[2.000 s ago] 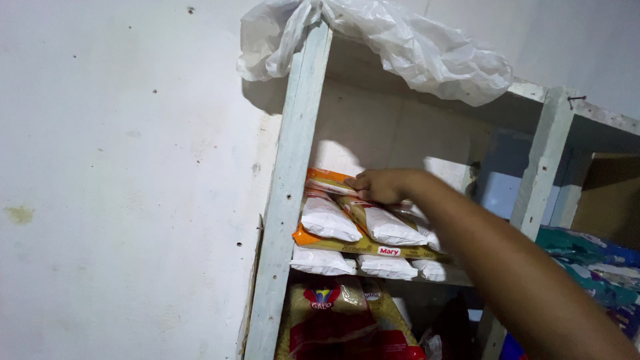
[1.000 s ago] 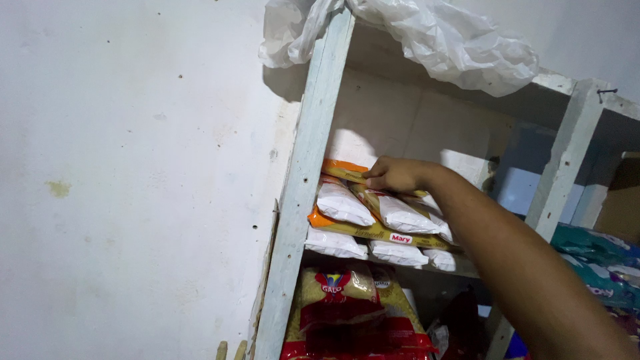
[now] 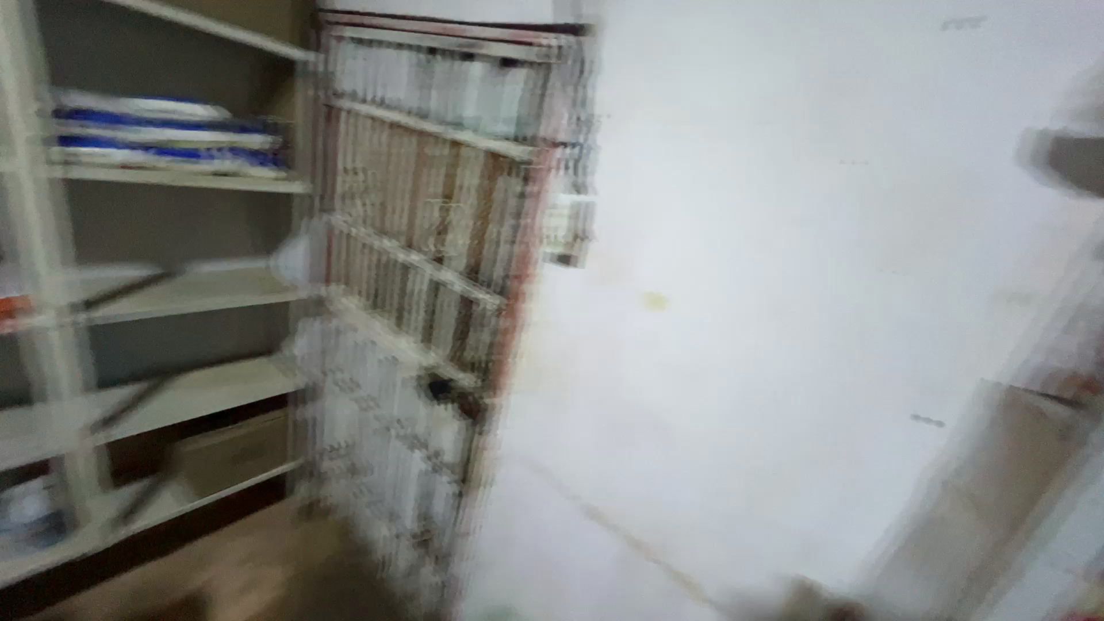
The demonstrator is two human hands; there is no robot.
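Note:
Neither of my hands can be made out in the head view, which is strongly blurred by motion. On the left stands a white shelving unit (image 3: pixel 181 183) with several levels. Blue and white packages (image 3: pixel 168 134) lie stacked on an upper shelf. Lower down, a cardboard box (image 3: pixel 233 453) rests on a bottom shelf. Beside the unit is a barred door or gate (image 3: pixel 414 233) with a reddish frame.
A white wall (image 3: pixel 759 259) fills the middle and right. Brown floor (image 3: pixel 250 569) shows at the lower left. A blurred tan panel or box (image 3: pixel 975 483) leans into view at the lower right, its kind unclear.
The view has swung far to the left. The hand that touched the stacked packages on the shelf before, and those packages, are out of sight.

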